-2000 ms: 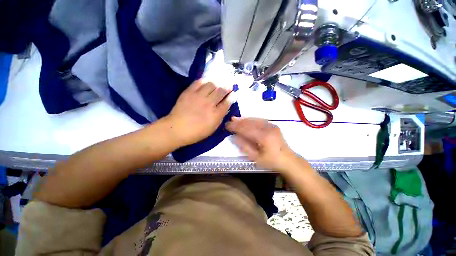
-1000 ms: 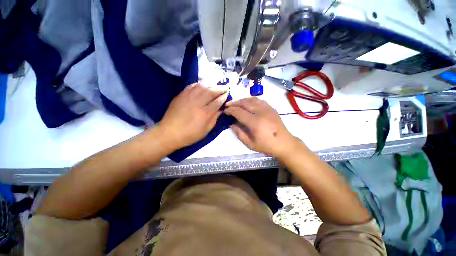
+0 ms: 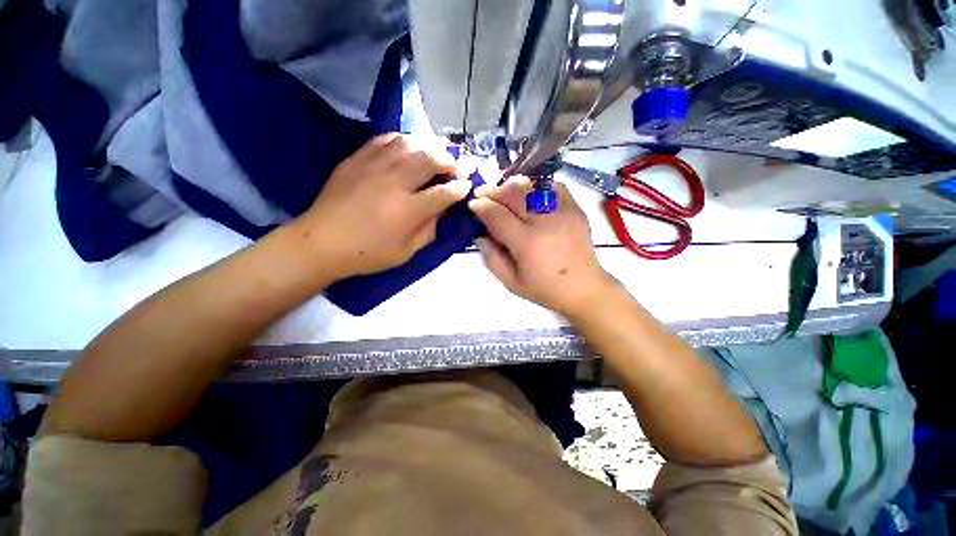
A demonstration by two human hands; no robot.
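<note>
A garment of navy and grey-blue panels (image 3: 241, 115) lies heaped left of the needle. Its navy edge (image 3: 393, 281) runs under both hands to the lit presser foot (image 3: 480, 168). My left hand (image 3: 383, 204) presses on the navy cloth just left of the needle, thumb and fingertips at the cloth near the foot. My right hand (image 3: 540, 241) pinches the navy edge with thumb and forefinger, close to the left thumb, in front of the needle. The exact needle point is hidden by glare and fingers.
Red-handled scissors (image 3: 655, 204) lie right of the needle. The white machine head (image 3: 755, 63) with blue knobs (image 3: 659, 109) stands at upper right. A dark green strip (image 3: 803, 277) lies at the table's right. Grey-green pieces (image 3: 865, 419) hang lower right. A measuring tape (image 3: 419, 358) lines the front edge.
Both hands have moved slightly up toward the presser foot with the navy edge. The right hand has come in from lower right and closed on the cloth beside the left hand.
</note>
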